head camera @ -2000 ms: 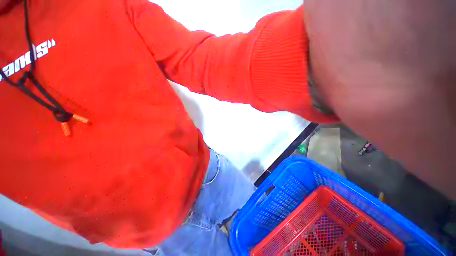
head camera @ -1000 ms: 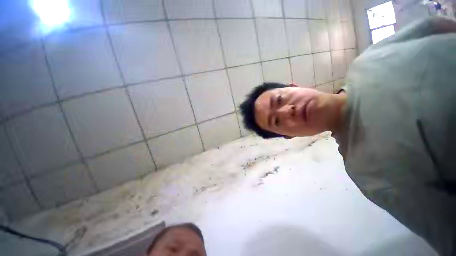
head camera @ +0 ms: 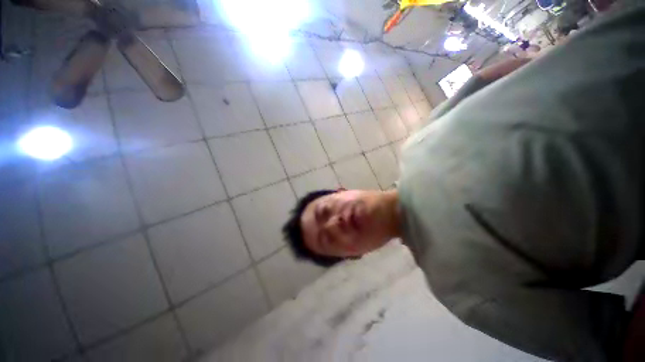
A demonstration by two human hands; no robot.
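Note:
A person in a grey-green shirt (head camera: pixel 523 170) is nearest in the view, lying sideways across the right half of the picture, with the head at the centre. Neither of my hands can be made out. No garment piece or tool in a hand of mine shows. The picture is tilted and blurred.
A tiled ceiling (head camera: pixel 191 177) fills the left, with a fan (head camera: pixel 117 53) at the top left and several bright lights. A stained white wall (head camera: pixel 339 318) is at the bottom. A yellow thing (head camera: pixel 424 3) and blurred clutter show at the top right.
The view has swung from a person in a red top and the crates to the ceiling. Since one second ago the person in grey-green has shifted left and down; the fan has come into view.

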